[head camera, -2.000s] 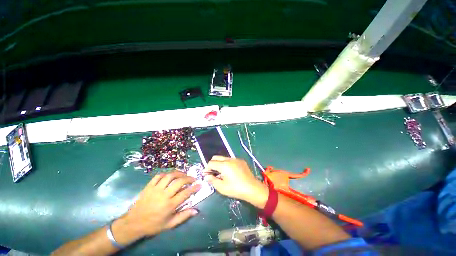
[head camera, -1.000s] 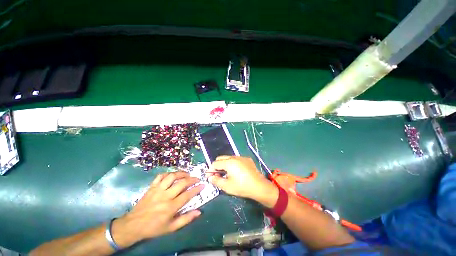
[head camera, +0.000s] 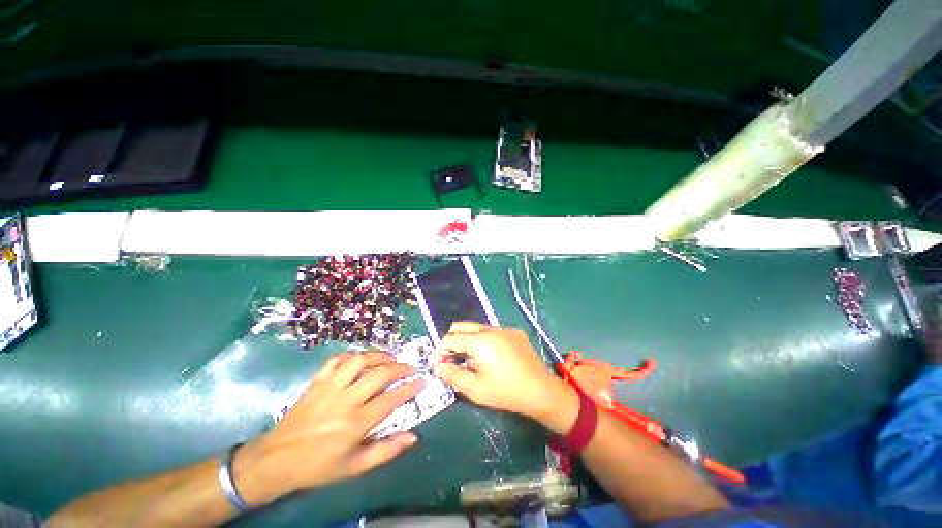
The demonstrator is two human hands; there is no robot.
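Note:
A silver-white open phone body (head camera: 422,400) lies tilted on the green mat, partly hidden under my hands. My left hand (head camera: 336,418) rests flat over its left part and holds it. My right hand (head camera: 496,373) is at its upper right end, fingers pinched around a small dark thin tool (head camera: 451,359), perhaps tweezers. The fingertips touch or hover just over the phone body; the exact contact is hidden. A heap of small dark red, black and silver components (head camera: 351,297) lies just beyond my left hand. A white-framed dark phone part (head camera: 454,293) lies beside the heap.
An orange air gun (head camera: 604,376) lies right of my right hand. Another phone body (head camera: 14,284) is at the left edge. The belt holds a black tray (head camera: 103,160), a small black part (head camera: 451,180) and a phone body (head camera: 517,158). A pale post (head camera: 739,165) stands right. Blue clothing shows lower right.
The tray, black part and phone body on the belt have moved right. The view has shifted slightly. Both hands remain at the same phone body, with small finger movements.

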